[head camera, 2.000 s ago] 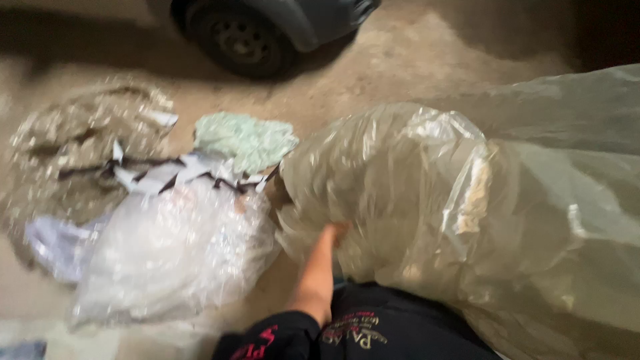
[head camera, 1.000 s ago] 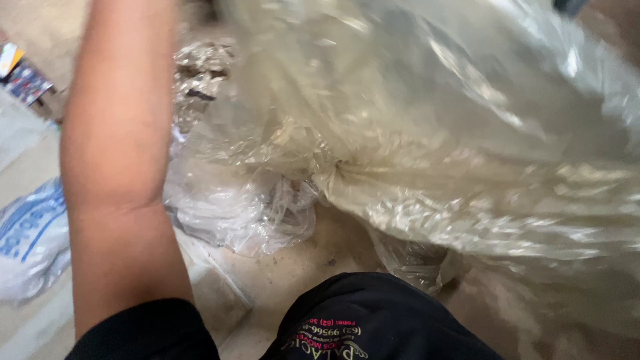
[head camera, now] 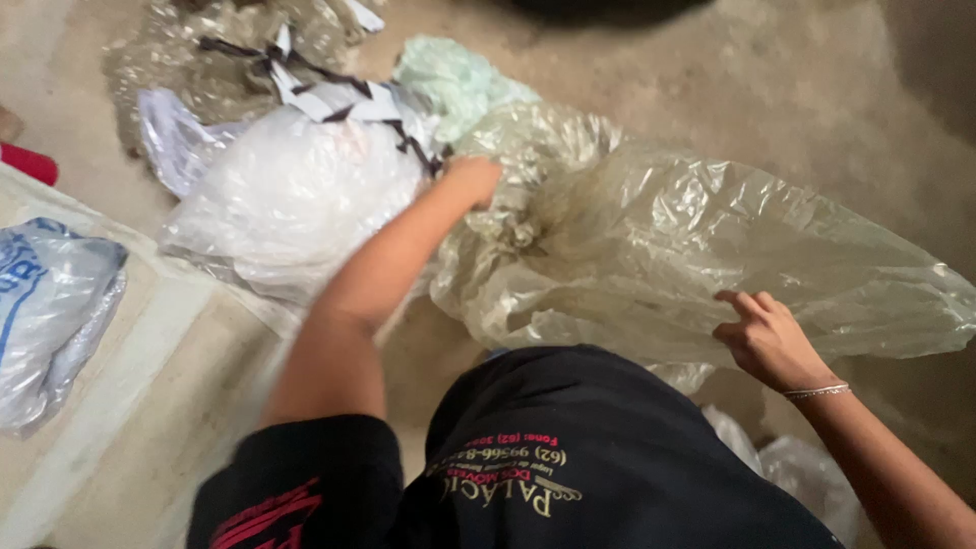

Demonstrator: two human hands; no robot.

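Observation:
A large sheet of clear, yellowish plastic film (head camera: 671,229) spreads from the centre to the right, bunched at its left end. My left hand (head camera: 474,181) presses on or grips that bunched end; its fingers are hard to make out. My right hand (head camera: 759,335) is over the lower edge of the film at right, fingers bent and partly apart, a thin bracelet on the wrist. Whether it pinches the film is unclear. Close to my left hand lie a heap of white clear plastic (head camera: 305,198), pale green plastic (head camera: 457,84) and white and black strips (head camera: 343,99).
Brownish crumpled film (head camera: 191,53) and a lilac plastic bag (head camera: 171,141) lie at upper left. A folded plastic bag with blue print (head camera: 53,305) rests on a pale sheet (head camera: 152,351) at left. A red object (head camera: 29,164) is at the left edge, a dark tyre-like shape (head camera: 602,8) at the top.
The film, raised and spread across the view a second ago, now lies lower and is bunched at its left end. My right hand has come into view.

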